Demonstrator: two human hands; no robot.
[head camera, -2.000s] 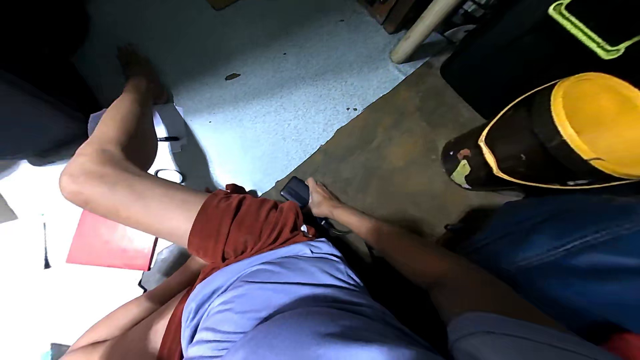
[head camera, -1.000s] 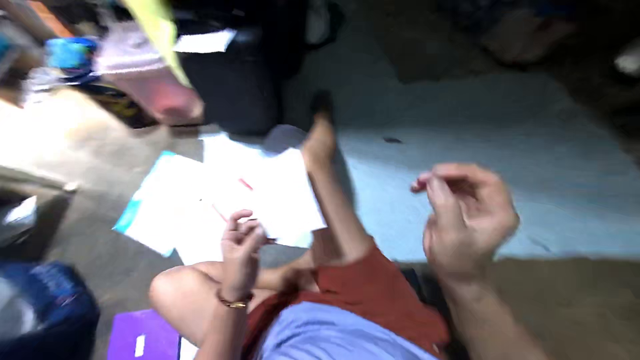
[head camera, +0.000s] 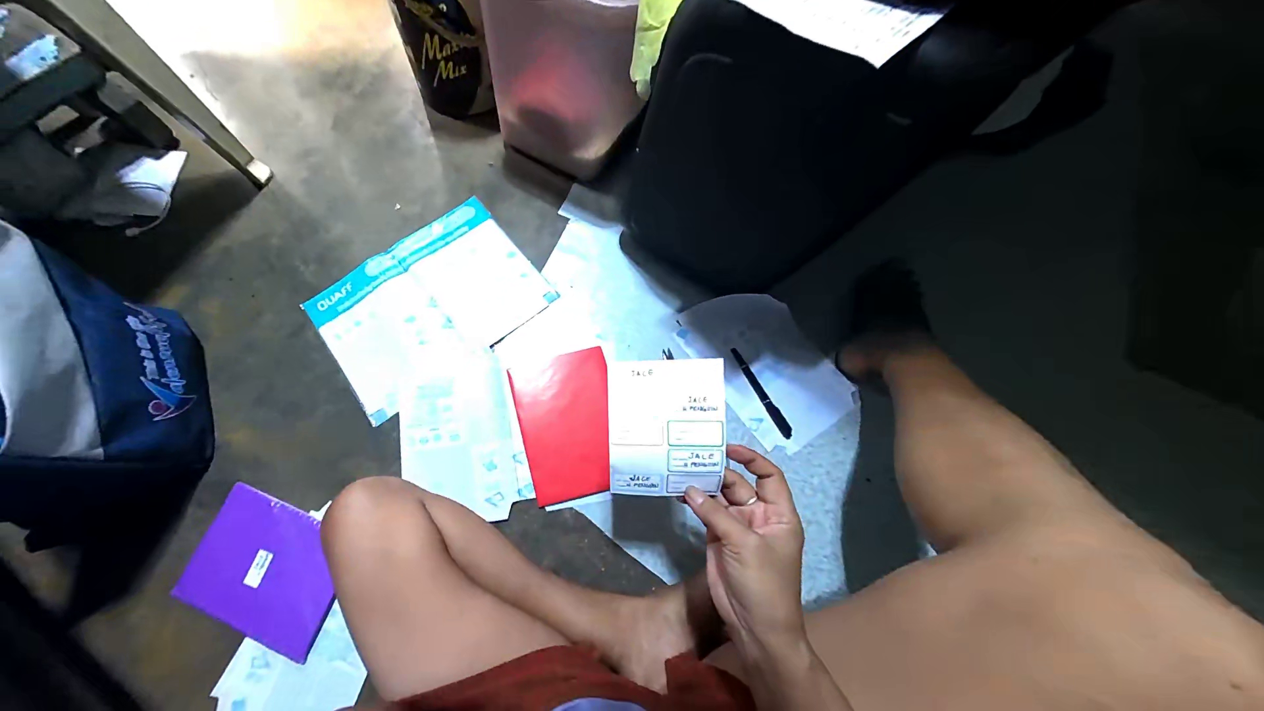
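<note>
My right hand, wearing a ring, rises from the lower right and pinches a small white label sheet at its lower right corner, thumb in front. The sheet bears handwriting and several outlined boxes. Just left of it, a red folder or card lies over printed papers on the floor. A black pen rests on a white paper to the right. Farther left lies a printed sheet with a teal band. My left hand is out of view.
My bent legs frame the papers. A purple folder or notebook lies at lower left, near a blue and white bag. A black case or bag and a pink translucent container stand ahead. A furniture leg is upper left.
One second ago both hands were in view; now only the right is, holding the label sheet. It has moved over the papers. The view has shifted strongly since the first frame.
</note>
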